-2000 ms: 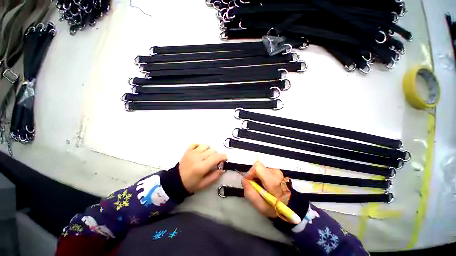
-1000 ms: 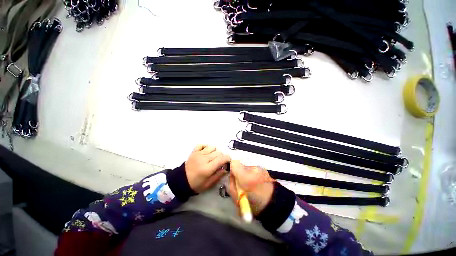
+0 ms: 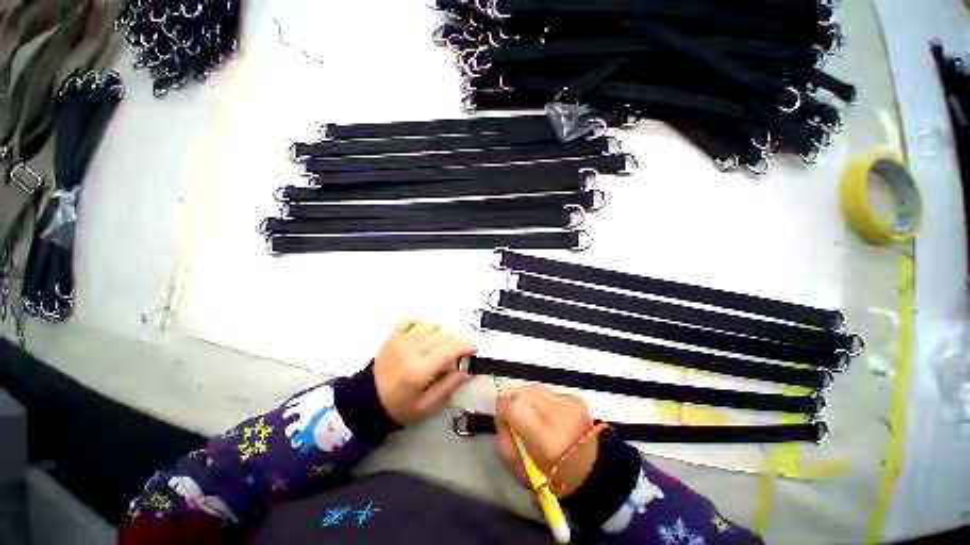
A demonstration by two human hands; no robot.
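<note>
My left hand (image 3: 419, 369) pinches the left ring end of a black webbing strap (image 3: 638, 386) that lies slanting to the right. My right hand (image 3: 545, 434) holds a slim yellow pen-like tool (image 3: 535, 479), its fine tip just below the strap near that end. An orange-red cord (image 3: 580, 439) loops at my right wrist. Another black strap (image 3: 681, 432) with D-rings lies below, partly hidden by my right hand. Several straps (image 3: 670, 304) lie side by side above the held one.
A row of black straps (image 3: 425, 213) lies at the centre left. A large strap pile (image 3: 659, 64) is at the top right. A yellow tape roll (image 3: 881, 199) sits at the right. A tied bundle (image 3: 61, 202) and olive-grey webbing (image 3: 43, 64) are at the left.
My right hand has moved away from my left fingers, down and to the right, uncovering the held strap near its ring. My left hand still pinches the strap end.
</note>
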